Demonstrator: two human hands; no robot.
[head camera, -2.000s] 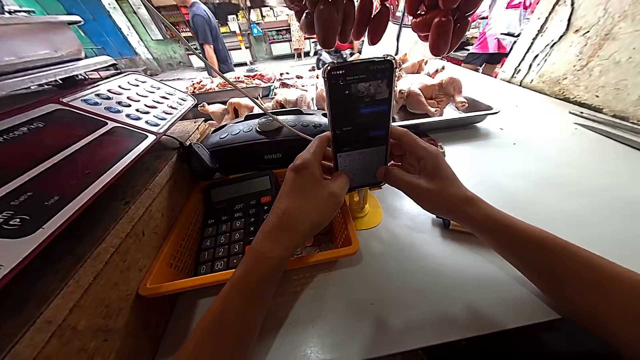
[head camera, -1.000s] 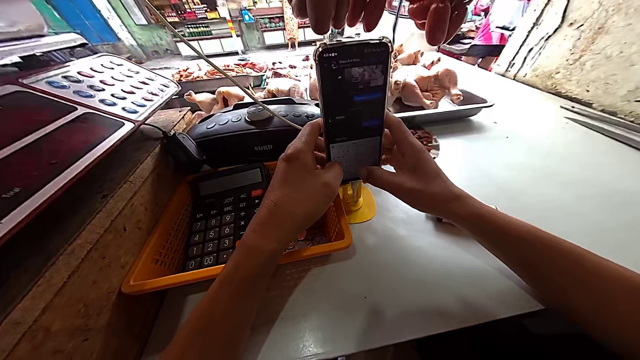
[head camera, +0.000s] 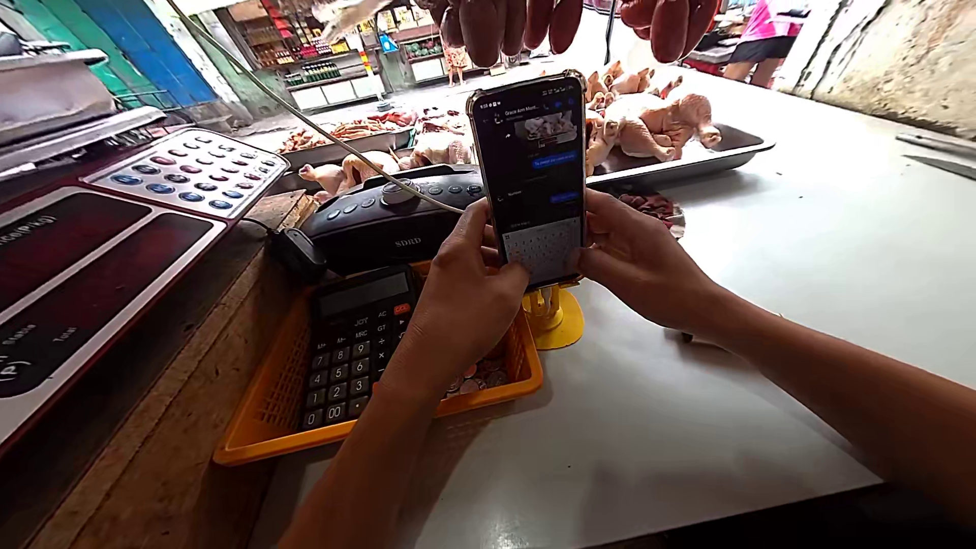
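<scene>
Upright between both hands is a smartphone in a clear case (head camera: 534, 171), its screen showing a chat and a keyboard. My left hand (head camera: 476, 293) grips its lower left side, thumb at the keyboard. On the lower right side, my right hand (head camera: 637, 255) holds it, thumb also near the screen. Beneath my left wrist lies an orange plastic basket (head camera: 282, 446) with a black calculator (head camera: 343, 374) and coins (head camera: 476, 377). A yellow round-based stand (head camera: 560, 328) is partly hidden by the phone. Behind sits a black speaker (head camera: 396, 221) with a knob and buttons.
A digital weighing scale (head camera: 114, 221) rests on a wooden ledge at the left. Raw chickens (head camera: 648, 126) lie in a metal tray (head camera: 709, 164) beyond the phone. Sausages (head camera: 484, 27) hang overhead. Knives (head camera: 942, 156) lie at the right of the white table (head camera: 686, 442). A person (head camera: 762, 42) stands in the background.
Both hands keep hold of the phone throughout. The person seen at the upper left two seconds ago is out of view now.
</scene>
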